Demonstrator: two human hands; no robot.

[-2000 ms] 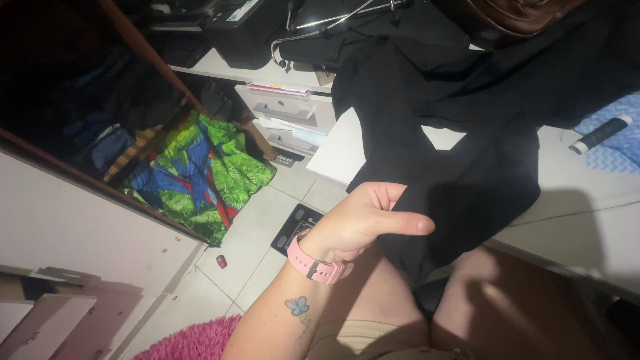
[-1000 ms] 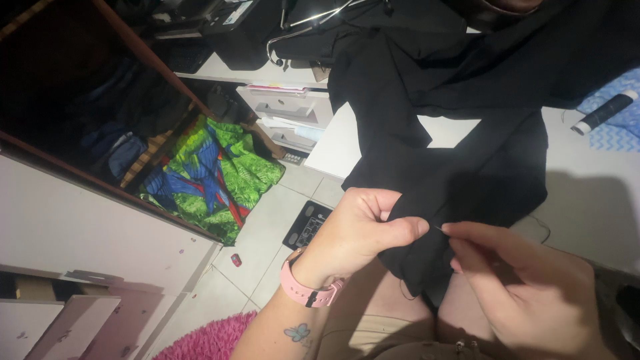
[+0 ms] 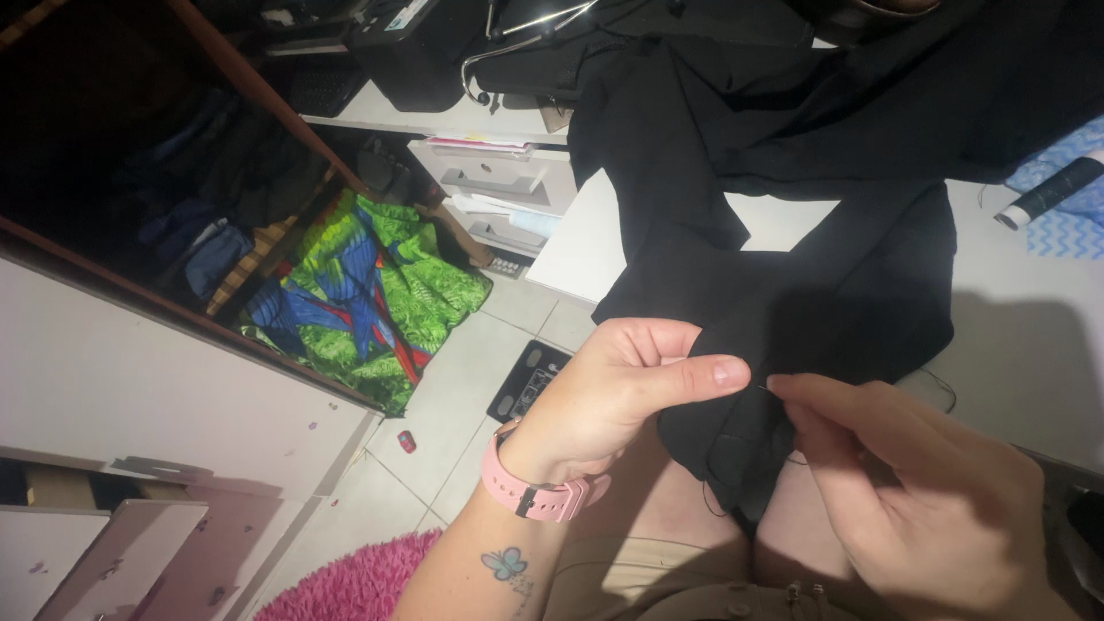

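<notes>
Black fabric [image 3: 776, 285] drapes from the white table down over my lap. My left hand [image 3: 638, 388], with a pink-strapped watch [image 3: 543, 496] at the wrist, pinches the cloth between thumb and fingers. Just right of that thumb, my right hand [image 3: 897, 466] holds a thin sewing needle [image 3: 764, 387] between thumb and index finger, its tip at the fabric. Dark thread [image 3: 949, 390] loops beside the cloth. A spool of black thread [image 3: 1048, 194] lies on blue zigzag-patterned cloth [image 3: 1069, 237] at the right.
The white table [image 3: 1018, 345] stands ahead, with white drawers [image 3: 500, 172] at its left. Lower down are a black scale [image 3: 526, 384], a small red toy car [image 3: 406, 442] and a pink shaggy rug [image 3: 354, 586]. Parrot-printed green cloth [image 3: 423, 276] hangs from the wardrobe at left.
My right hand, absent from the oldest frame, came in from the right and is at the fabric beside my left thumb. My left hand keeps its hold on the cloth.
</notes>
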